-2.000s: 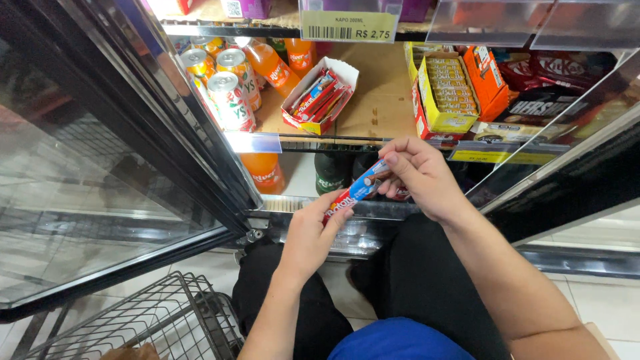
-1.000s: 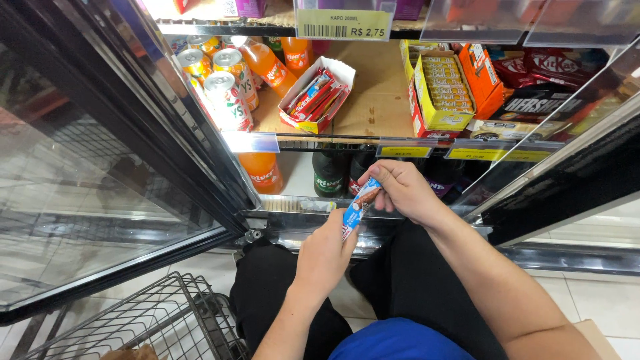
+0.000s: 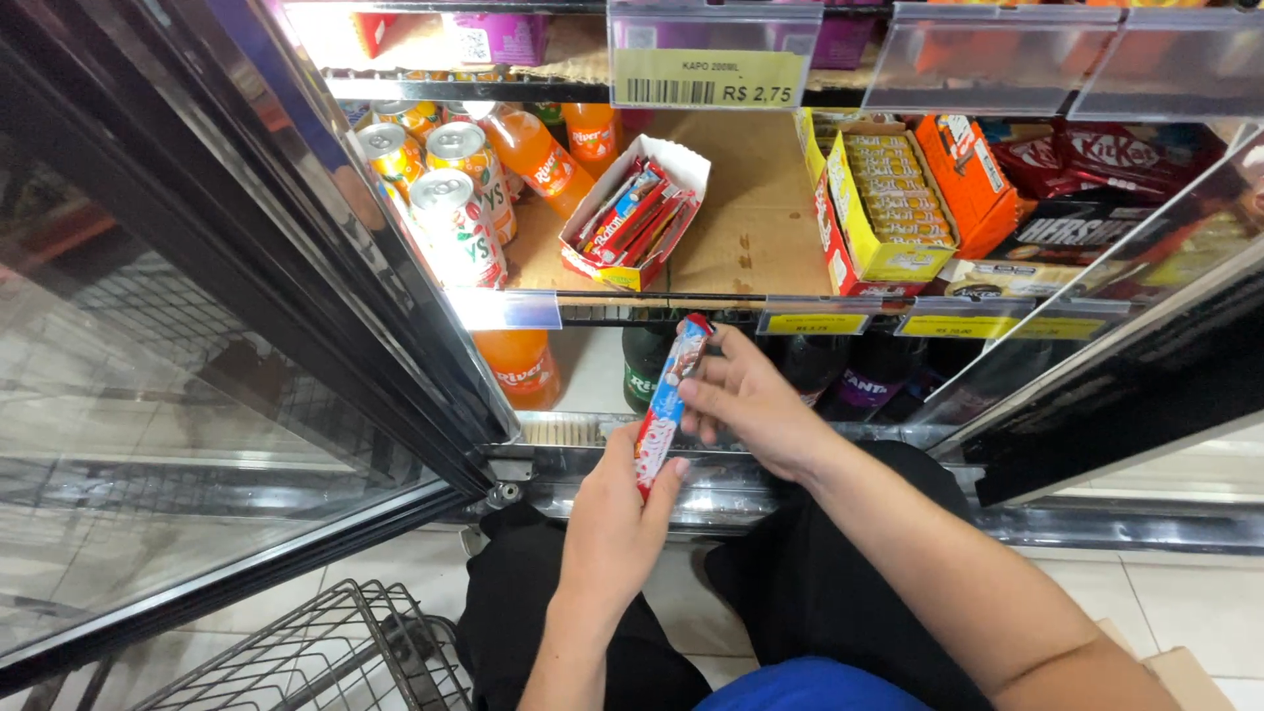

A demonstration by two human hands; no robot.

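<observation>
A wrapped Baton chocolate bar (image 3: 665, 405) in red, blue and white slants upright between my hands, in front of the shelf edge. My left hand (image 3: 624, 509) grips its lower end between thumb and fingers. The fingers of my right hand (image 3: 741, 400) hold its upper part from the right side. Beyond the bar, an open cardboard box (image 3: 693, 163) with similar red and blue bars sits tilted on the cooler shelf (image 3: 755, 212). Farther right stands a yellow box (image 3: 894, 262) packed with yellow-wrapped Baton bars.
Drink cans (image 3: 454, 207) and an orange soda bottle (image 3: 533, 153) crowd the shelf's left. KitKat packs (image 3: 1131, 158) lie at right. Bottles, one green (image 3: 644, 365), stand below. The open glass door (image 3: 247, 326) is left, above a wire shopping cart (image 3: 336, 642).
The bar has turned steeper in my hands, with its red end up. My right fingers have spread, so more of the wrapper shows than one second ago.
</observation>
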